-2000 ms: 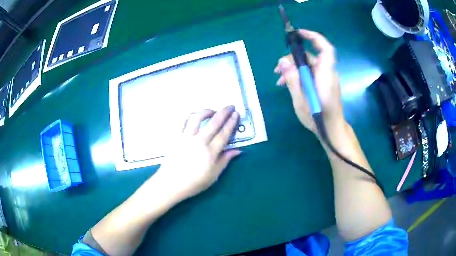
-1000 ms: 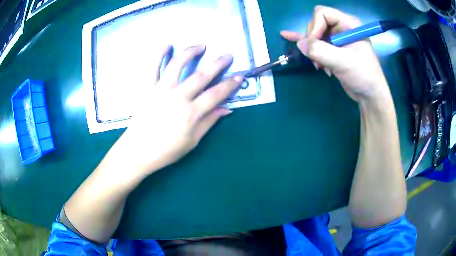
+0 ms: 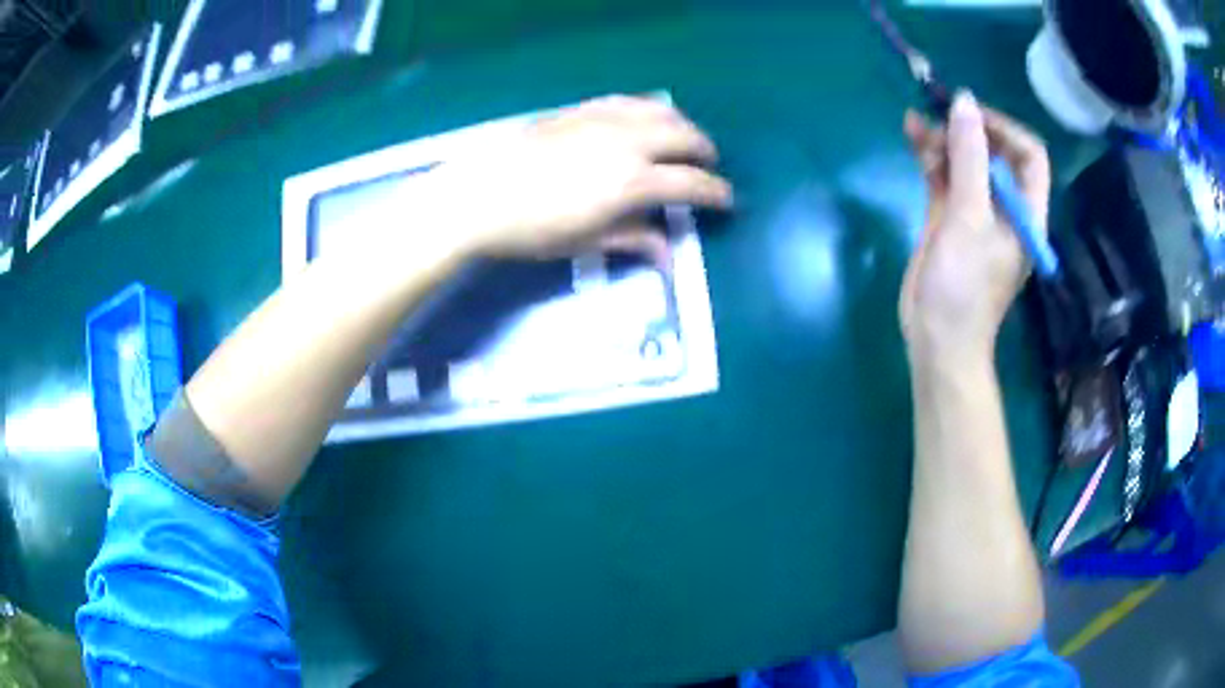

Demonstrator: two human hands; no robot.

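The dark tablet cover lies on its white backing sheet, with strong glare on it. A small ring-shaped hole shows at its near right corner. My left hand is over the cover's far right part, fingers spread and blurred, pointing right; no object shows in it. Whether it touches the cover I cannot tell. My right hand holds the soldering iron right of the cover, its tip pointing away and up-left, clear of the cover.
The blue parts bin stands at left. More covers on white sheets lie at the far left. At right are a white round fume extractor, a black soldering station and a pink stick.
My left hand has moved from near the ring hole to the cover's far right edge. My right hand has drawn the iron off the corner and turned its tip away. The camera view has shifted.
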